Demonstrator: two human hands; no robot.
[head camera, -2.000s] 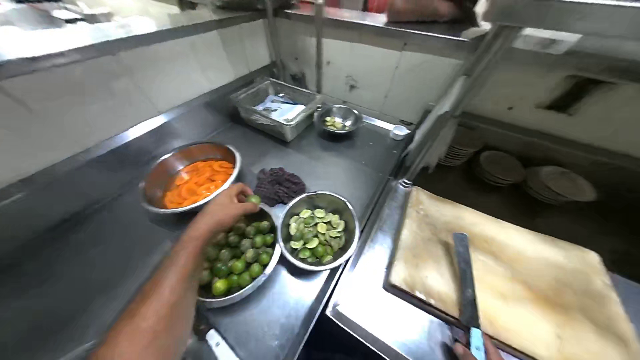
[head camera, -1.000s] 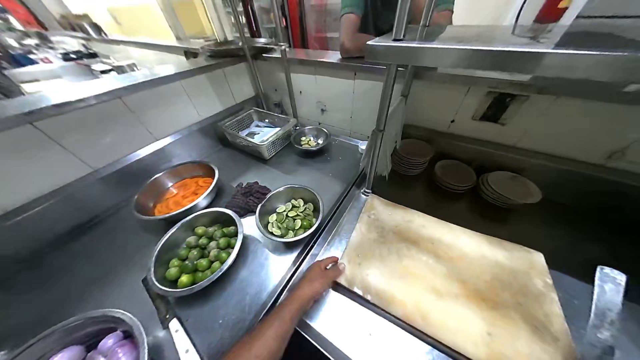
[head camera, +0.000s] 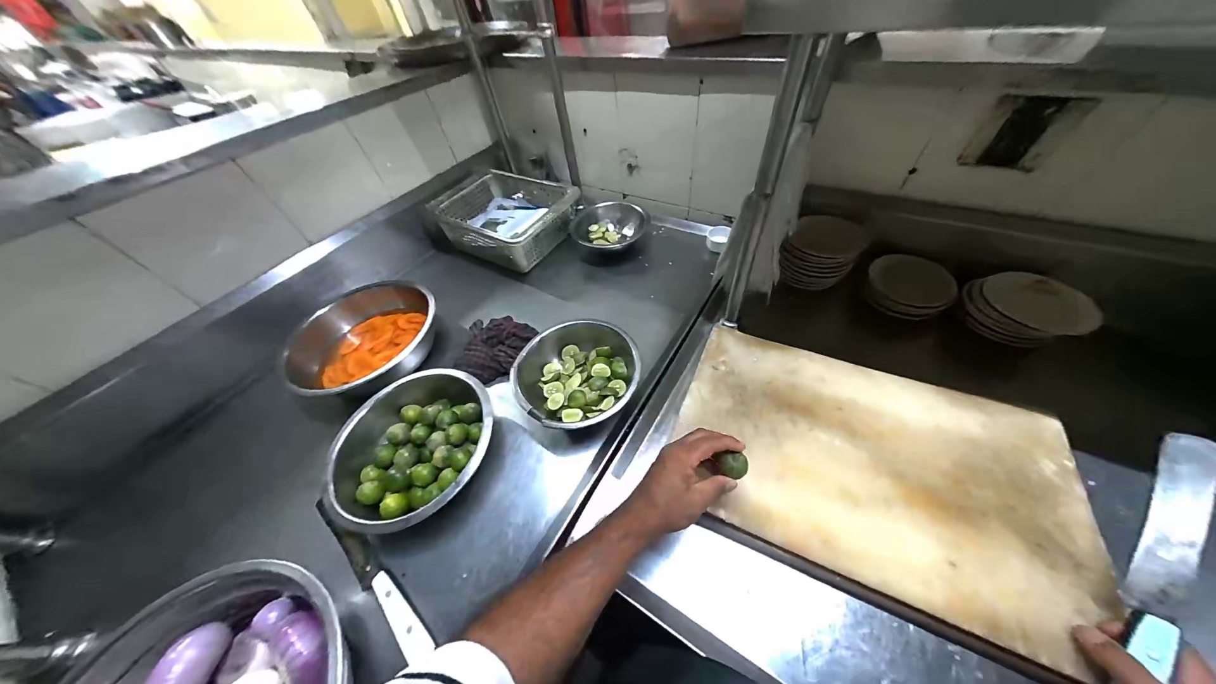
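My left hand (head camera: 686, 480) holds a whole green lime (head camera: 731, 465) between thumb and fingers at the left edge of a stained cutting board (head camera: 893, 475). At the lower right edge my right hand (head camera: 1126, 655), partly out of view, grips the light blue handle of a wide-bladed knife (head camera: 1173, 532), its blade pointing up beyond the board's right edge. A steel bowl of whole limes (head camera: 344, 475) stands to the left, and a steel bowl of cut limes (head camera: 635, 378) is nearer the board.
Left of the board are a bowl of sliced carrots (head camera: 293, 356), a dark cloth-like bundle (head camera: 496, 348), a bowl of purple onions (head camera: 328, 608) and a white-handled knife (head camera: 403, 617). A wire basket (head camera: 518, 249) and small bowl (head camera: 613, 245) stand behind. Stacked plates (head camera: 912, 283) sit beyond the board; a metal post (head camera: 774, 180) rises between.
My left hand has moved from the bowl of whole limes to the board's left edge, with a lime in it. The knife lay over the board two seconds ago and is now beyond its right edge.
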